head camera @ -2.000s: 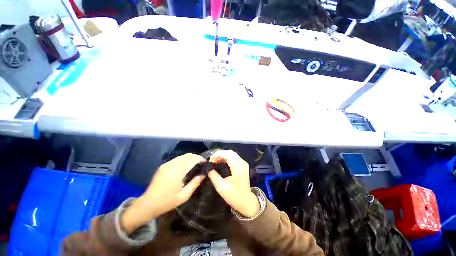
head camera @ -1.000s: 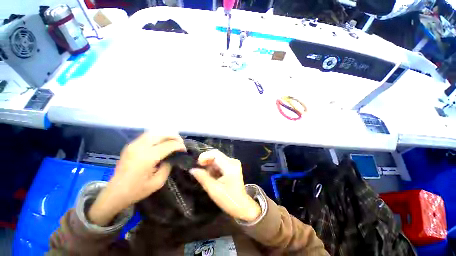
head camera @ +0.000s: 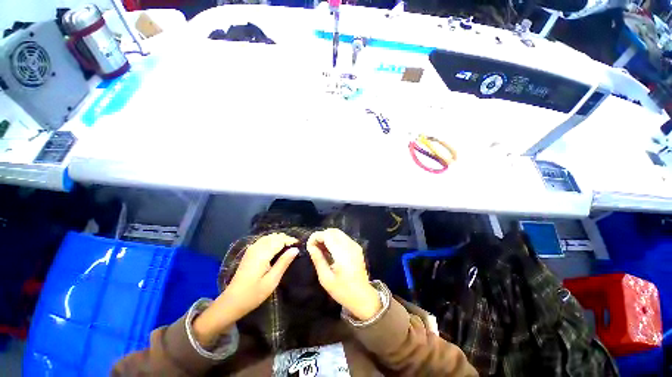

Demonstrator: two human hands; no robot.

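The dark plaid garment (head camera: 276, 309) lies over my lap, below the table's front edge, with pale check lines showing. My left hand (head camera: 263, 266) pinches a dark edge of it between thumb and fingers. My right hand (head camera: 335, 266) pinches the same edge close beside it, the fingertips of both hands nearly touching. The fingers hide most of the gripped edge.
The white sewing machine (head camera: 471, 81) stands on the white table (head camera: 221, 140). Scissors (head camera: 433, 154) and dark snips (head camera: 379, 120) lie right of the needle. A plaid garment pile (head camera: 508, 302), a red stool (head camera: 623, 313) and a blue bin (head camera: 99, 302) are below table level.
My left hand has moved right and down, close to my right hand. The cloth has shifted on my lap, and a rounded plaid fold now shows beside my left hand.
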